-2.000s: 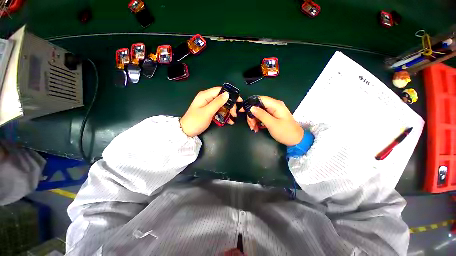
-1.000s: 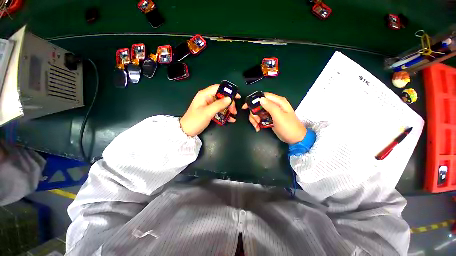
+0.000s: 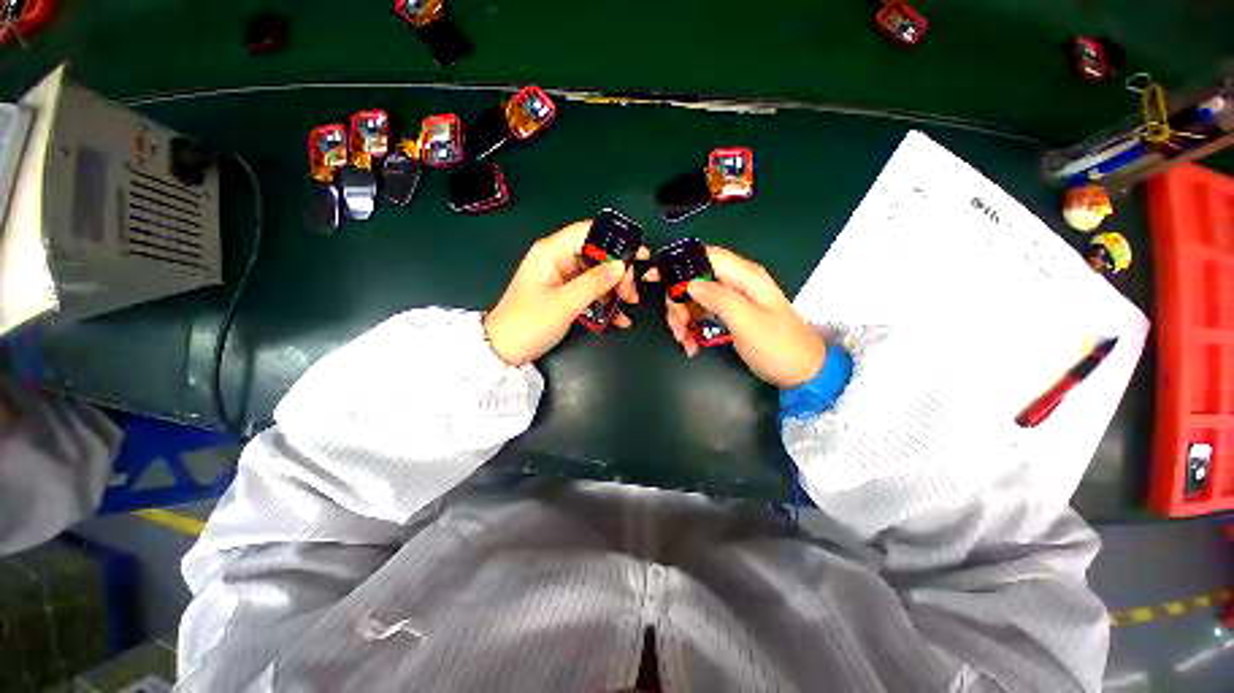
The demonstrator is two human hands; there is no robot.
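Note:
My left hand (image 3: 548, 291) holds a smartwatch unit (image 3: 613, 236), its black screen showing small light marks and a red patch, with the red housing below under my fingers. My right hand (image 3: 758, 318) holds a second smartwatch unit (image 3: 682, 260), its screen showing light marks with red and green patches, its red housing below. My thumbs lie on the lower part of both screens. The units are close together, just above the green bench. The detail on the screens is too small to read.
Several opened units (image 3: 370, 133) lie beyond my left hand, and one unit (image 3: 731, 173) lies ahead. A beige machine (image 3: 135, 196) with a cable stands left. A paper sheet (image 3: 947, 311) with a red pen (image 3: 1065, 385) lies right, beside a red tray (image 3: 1194, 311). More units lie on the far green strip.
Both screens have changed from a white patch to several small marks with coloured areas. The hands have barely moved since one second ago. The units on the far strip have shifted right.

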